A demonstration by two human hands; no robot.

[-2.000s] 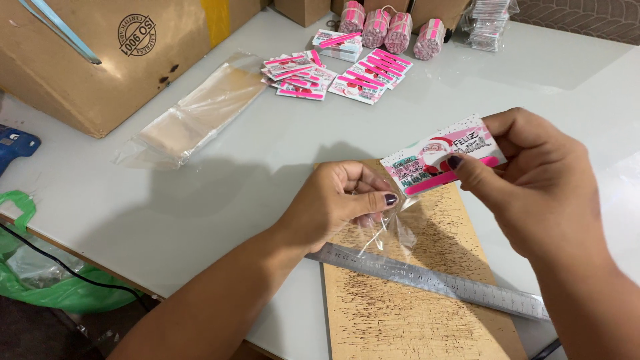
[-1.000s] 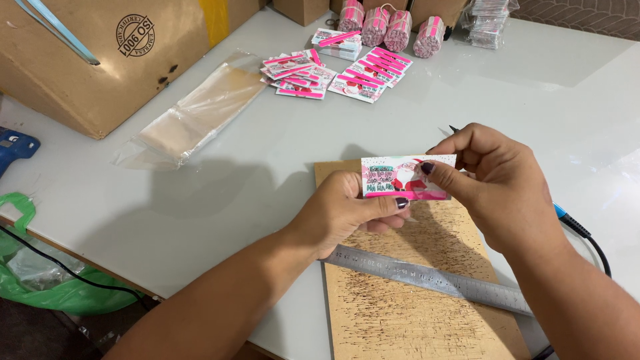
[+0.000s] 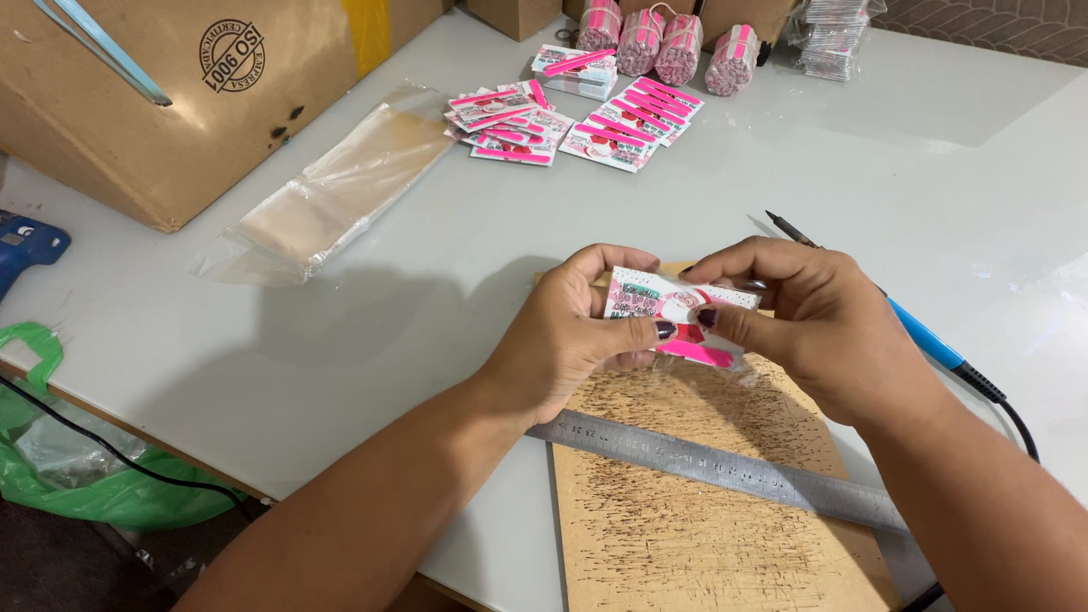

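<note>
Both hands hold one printed card with a pink nail file along its lower edge, and clear film shows around it. My left hand pinches the left part, thumb in front. My right hand grips the right part, thumb on the card's face. Below them a steel ruler lies slanted across a scorched, scratched wooden board. A blue soldering iron rests on the table at the right, partly behind my right hand, its dark tip pointing to the upper left.
Clear plastic bags lie left of centre, near a large cardboard box. Printed cards with pink files and tied bundles are at the back. A blue tool and a green plastic bag are at the left edge.
Both hands have moved down and the card is now tilted the other way than two seconds ago. The right hand has shifted, so more of the soldering iron shows.
</note>
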